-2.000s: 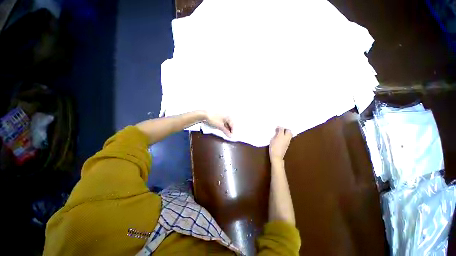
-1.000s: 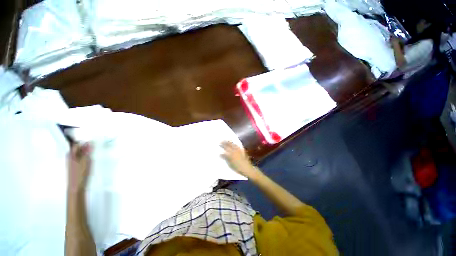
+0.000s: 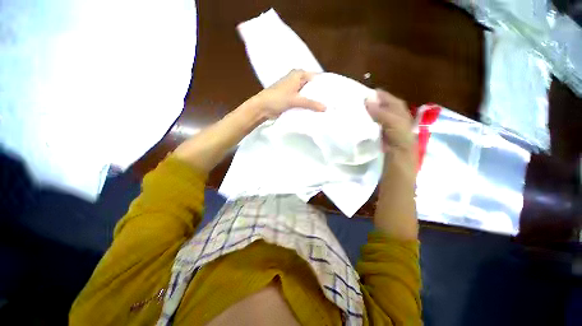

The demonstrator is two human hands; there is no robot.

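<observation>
A white garment (image 3: 319,137) lies bunched on the brown table in front of me, with one long strip, perhaps a sleeve, reaching up and left and loose corners at the near edge. My left hand (image 3: 290,95) is on its upper left part, thumb and fingers spread around a raised fold. My right hand (image 3: 390,118), slightly blurred, grips its upper right edge. The cloth is overexposed, so its details are hard to see.
A pile of unfolded white garments (image 3: 96,76) is at the left. A stack of empty poly bags (image 3: 472,169) with a red band lies just right of my right hand. Packed garments (image 3: 517,83) are at the far right on the brown table (image 3: 395,38).
The view has swung round. The white cloth that lay spread flat under my hands is now a separate, bunched piece between them, and my hands have come closer together.
</observation>
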